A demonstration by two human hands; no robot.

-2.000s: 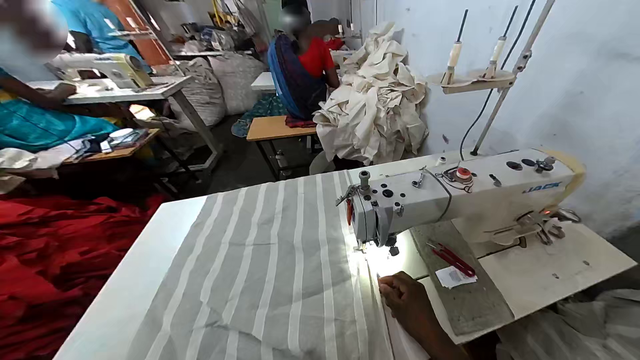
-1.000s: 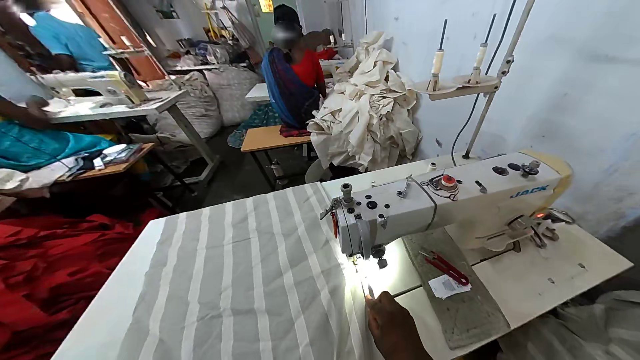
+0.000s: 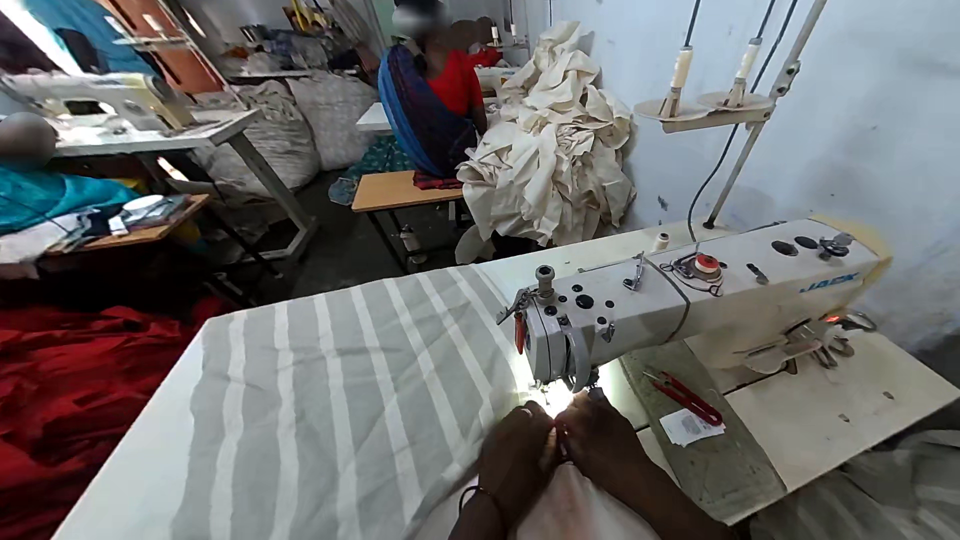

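A white Jack sewing machine (image 3: 720,292) stands on a pale table, its lamp lit at the needle. Grey cloth with white stripes (image 3: 360,390) spreads over the table to its left. Close in front of the needle, my left hand (image 3: 521,450) and my right hand (image 3: 600,439) meet, fingertips together, pinching the cloth's edge. The presser foot and needle are mostly lost in glare and behind my fingers. Red thread snips (image 3: 686,397) and a white paper label (image 3: 691,427) lie right of my right hand on a grey mat (image 3: 720,465).
A thread stand (image 3: 742,165) with cones rises behind the machine. Cream cloth (image 3: 555,157) is heaped beyond the table, near a seated person (image 3: 431,97). Red cloth (image 3: 82,412) lies at the left. Another sewing machine (image 3: 112,97) and a person's arm are at the upper left.
My left hand has come into view and joined my right at the cloth's edge. My right hand has moved up closer to the needle. The far end of the striped cloth lies differently.
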